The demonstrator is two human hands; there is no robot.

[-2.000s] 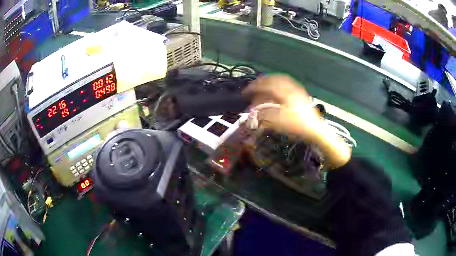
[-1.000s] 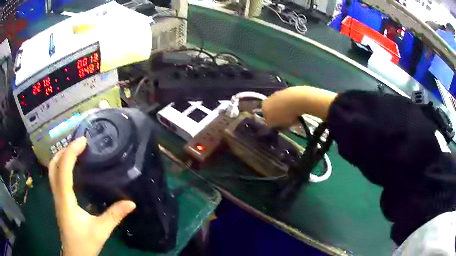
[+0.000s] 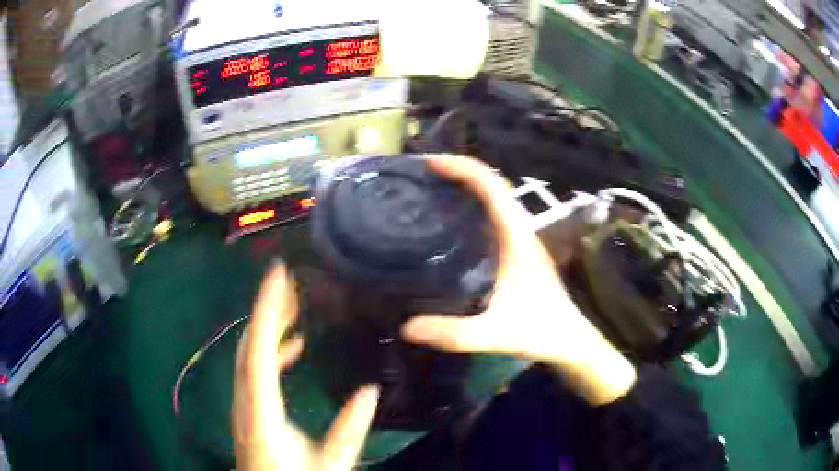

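Note:
The black tower power strip [image 3: 396, 216] stands in front of me on the green mat, its round top towards me. It is blurred, and its lower part merges into dark shadow. My right hand [image 3: 529, 294] grips its upper right side, with fingers at the rim and thumb across the front. My left hand [image 3: 281, 405] is at its lower left with fingers and thumb spread; whether it touches the tower is unclear. A thin red and yellow USB test lead [image 3: 193, 359] lies on the mat at left.
The power meter [image 3: 285, 78] stands on the beige keypad box [image 3: 207, 175], with a lit panel meter [image 3: 258, 217] below. A white-blue box [image 3: 55, 267] is at left. At right are the olive outlet box [image 3: 598, 271], white cable [image 3: 722, 345] and a long black block [image 3: 552, 138].
My right hand has left the outlet box and taken hold of the tower. My left hand has shifted lower beside it. The view has turned left, so the meters appear further right.

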